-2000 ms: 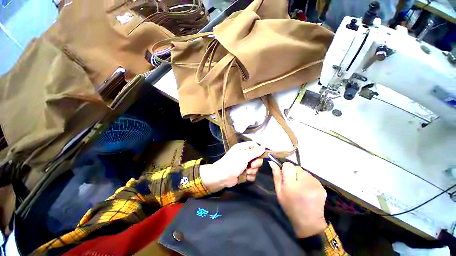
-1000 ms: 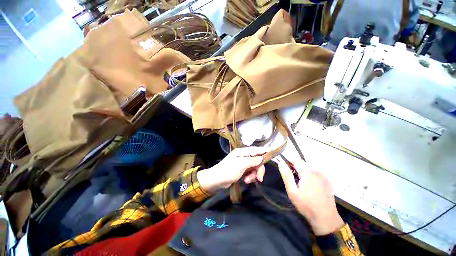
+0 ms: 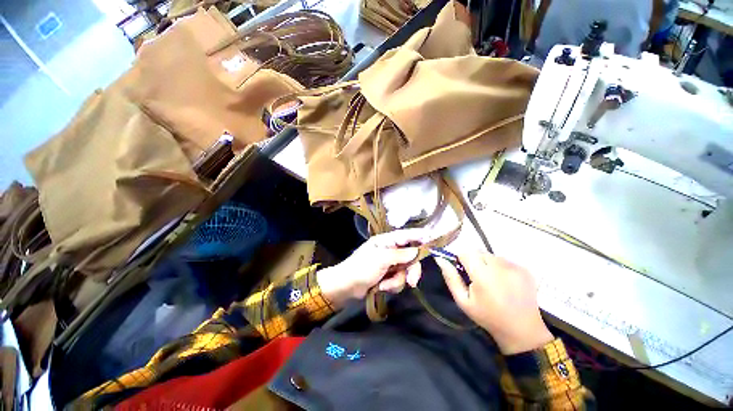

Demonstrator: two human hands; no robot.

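A brown strap (image 3: 450, 229) runs in loops from the tan-brown bag (image 3: 450, 100) on the white table down to my hands. My left hand (image 3: 378, 265) pinches the strap over the table's front edge. My right hand (image 3: 502, 301) holds small dark snips (image 3: 444, 255), their blades pointing left at the strap beside my left fingertips. The snips' handles are mostly hidden in my palm. A strap end hangs over my dark grey apron. Any thread at the blades is too fine to see.
The white sewing machine (image 3: 643, 120) stands at the right, its needle area (image 3: 534, 183) beside the bag. A large brown bag heap (image 3: 120, 160) lies left, with a strap bundle (image 3: 305, 48) behind. A blue basket (image 3: 229, 231) is below. A person in grey (image 3: 591, 28) is at the back.
The view has shifted since two seconds ago. In the last second, my right hand has brought the snips closer to the strap at my left fingertips. My left hand still pinches the strap.
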